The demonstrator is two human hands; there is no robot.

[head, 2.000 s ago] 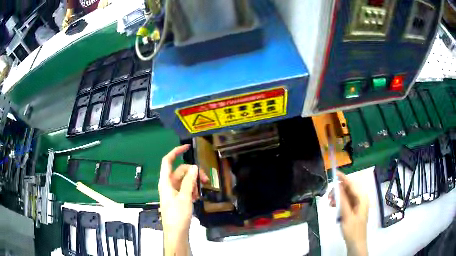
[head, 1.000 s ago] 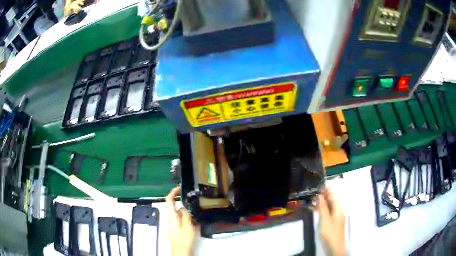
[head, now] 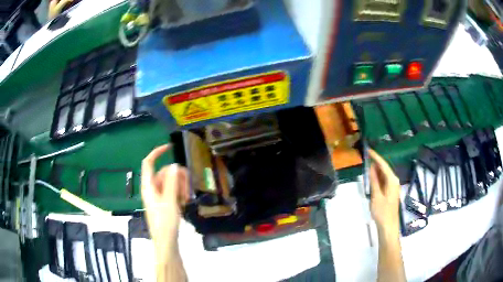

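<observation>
My left hand (head: 164, 193) is raised at the left side of the press fixture (head: 265, 176), fingers apart, with nothing visible in it. My right hand (head: 384, 190) is right of the fixture. Its fingers are on a thin dark frame-shaped part (head: 366, 171), seen nearly edge-on and blurred. The fixture sits under the blue press head (head: 220, 66); dark wrinkled lining fills its middle and right. A tan block (head: 199, 160) stands at its left, and a metal block (head: 245, 132) shows below the head.
The frame tray (head: 91, 102) is at upper left. Black housings (head: 77, 248) lie on white paper at lower left, more (head: 441, 176) at right. A white-yellow handled tool (head: 80, 202) lies left. An orange-brown block (head: 337, 135) adjoins the fixture; the control panel (head: 386, 49) is above.
Both hands have risen from the fixture's front corners. The right hand now has the thin part. The metal block below the head shows more than one second ago. The view has shifted.
</observation>
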